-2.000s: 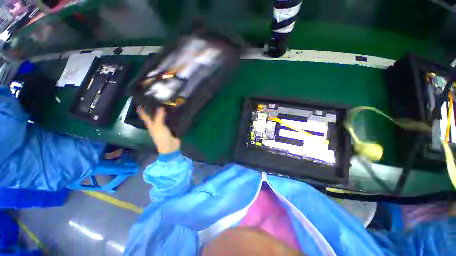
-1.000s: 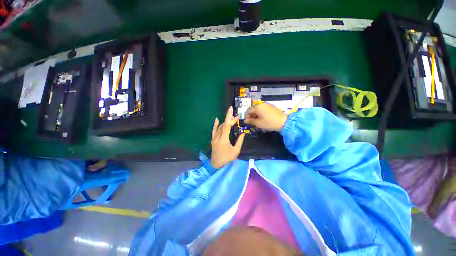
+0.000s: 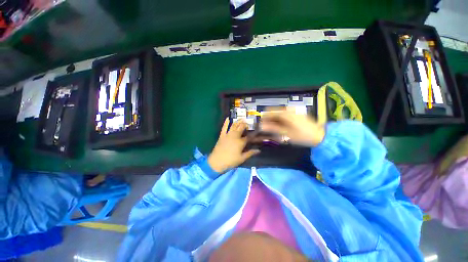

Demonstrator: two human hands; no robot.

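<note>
An open tablet assembly (image 3: 279, 100) lies in a black foam tray (image 3: 272, 91) in front of me. Its mainboard (image 3: 239, 113) is at the left end. My left hand (image 3: 232, 147) rests at that end, fingers spread over the board's lower part. My right hand (image 3: 291, 126) is blurred over the middle of the unit and covers part of the orange flex cable and battery. Whether either hand holds a small part cannot be told. A yellow-green liner strip (image 3: 341, 105) lies looped at the tray's right edge.
A foam tray with another unit (image 3: 125, 97) stands left, beside a flatter dark tray (image 3: 60, 115). A tall tray stack (image 3: 382, 77) stands right, with a dark cable across it. A striped post (image 3: 241, 23) is behind. Parts of people in blue and pink smocks sit at both sides.
The tray picked up two seconds ago stands at the left. Since one second ago, my right hand has moved right, away from the left hand. The yellow-green strip now reaches the tray's right edge.
</note>
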